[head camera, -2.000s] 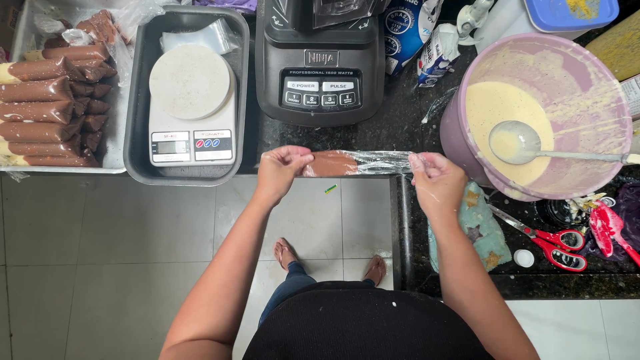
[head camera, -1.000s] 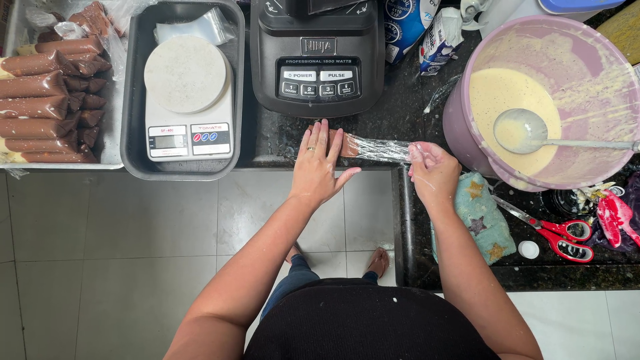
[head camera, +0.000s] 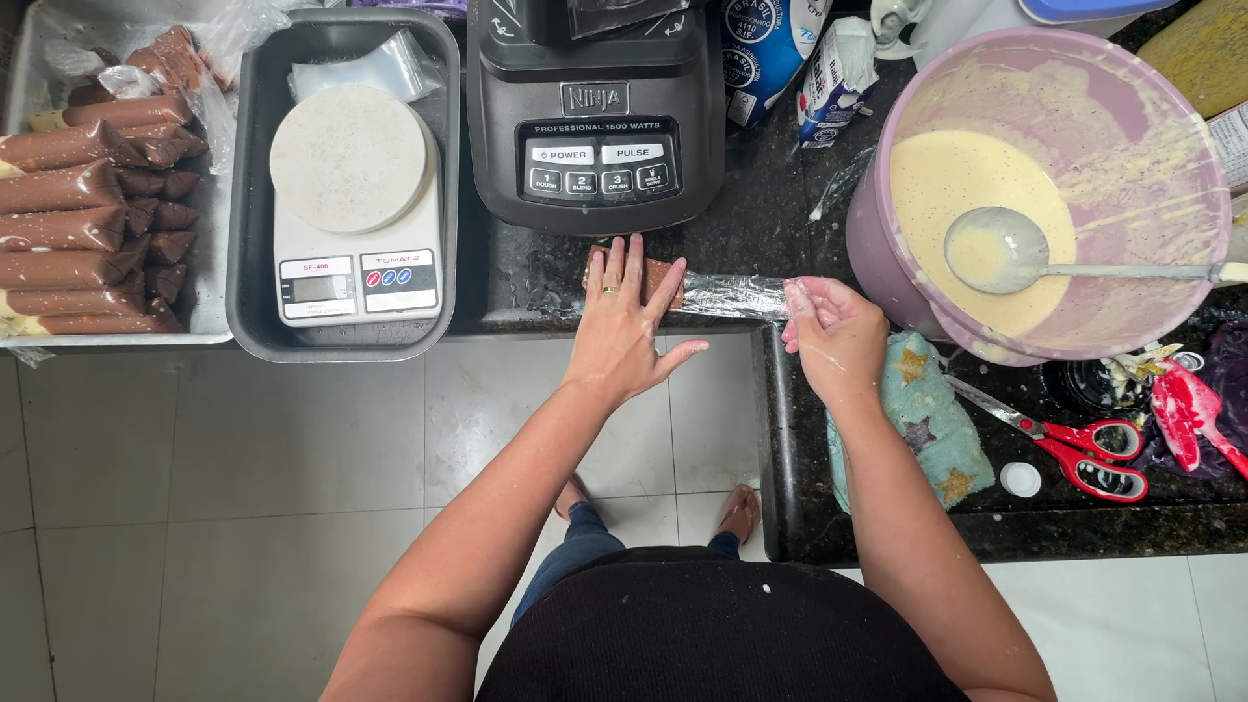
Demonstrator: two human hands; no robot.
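A plastic bag with brown filling [head camera: 667,280] lies on the dark stone counter, in front of the black blender base [head camera: 597,127]. Fingers spread, my left hand [head camera: 624,327] rests flat on its filled part and covers much of it. The clear, empty end of the bag [head camera: 736,295] stretches right to my right hand [head camera: 829,327], which pinches it between thumb and fingers. At the left, many filled brown bags [head camera: 63,229] are stacked in a metal tray. Right of my right hand, a pink bucket [head camera: 907,244] holds cream-coloured liquid and a ladle [head camera: 996,251].
A dark pan [head camera: 341,348] holds a kitchen scale [head camera: 361,258] and clear plastic bags [head camera: 375,68]. Near the right counter edge lie a teal cloth [head camera: 926,419], red-handled scissors [head camera: 1087,448], a white cap [head camera: 1020,479] and a red spatula [head camera: 1185,414]. Cartons [head camera: 837,83] stand behind.
My left hand has let go of its pinch on the bag's left end and now lies flat on the filled part. The bag, held up between both hands before, is down on the counter.
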